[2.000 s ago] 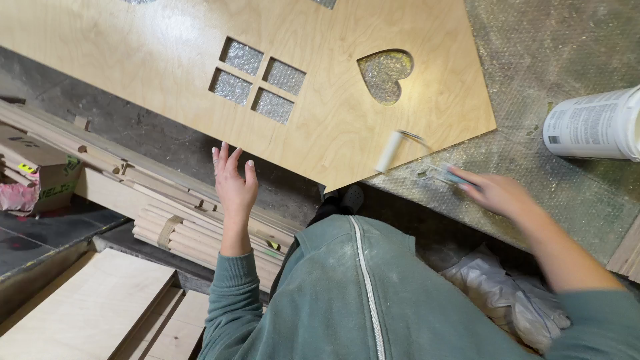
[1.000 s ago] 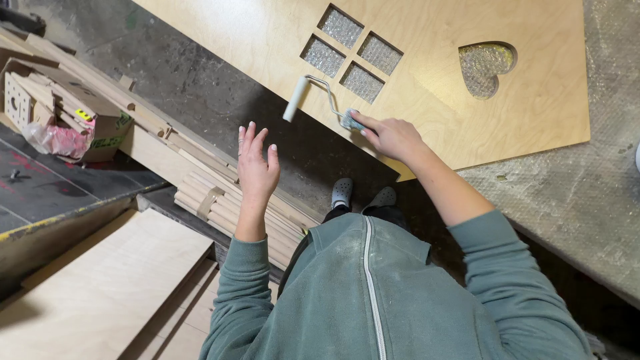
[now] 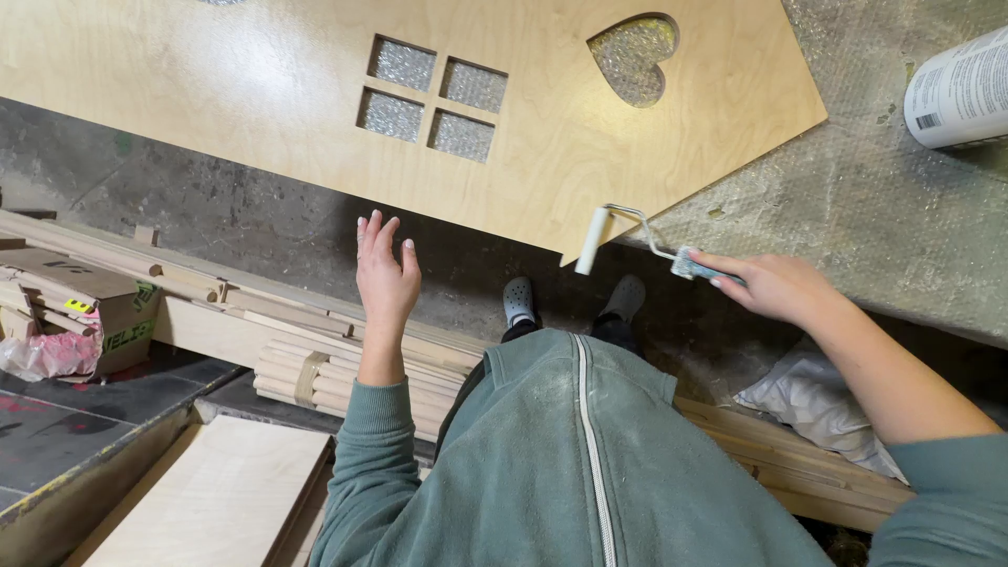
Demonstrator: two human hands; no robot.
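My right hand grips the handle of a small paint roller. Its pale sleeve hangs by the pointed near corner of a large plywood panel; whether they touch I cannot tell. A four-pane window opening and a heart-shaped opening are cut through the panel, which has a glossy patch at the upper left. My left hand is raised beside the panel's near edge, fingers apart, holding nothing. Bubble wrap covers the surface under the panel.
A white plastic container lies or stands at the upper right. At the left are a cardboard box with wood scraps, long wooden strips, a bundle of dowels and plywood boards. A white sack lies below the bubble wrap.
The roller was over the panel's near edge below the window opening one second ago; it is now by the pointed corner. My left hand remains raised and empty. The view has shifted.
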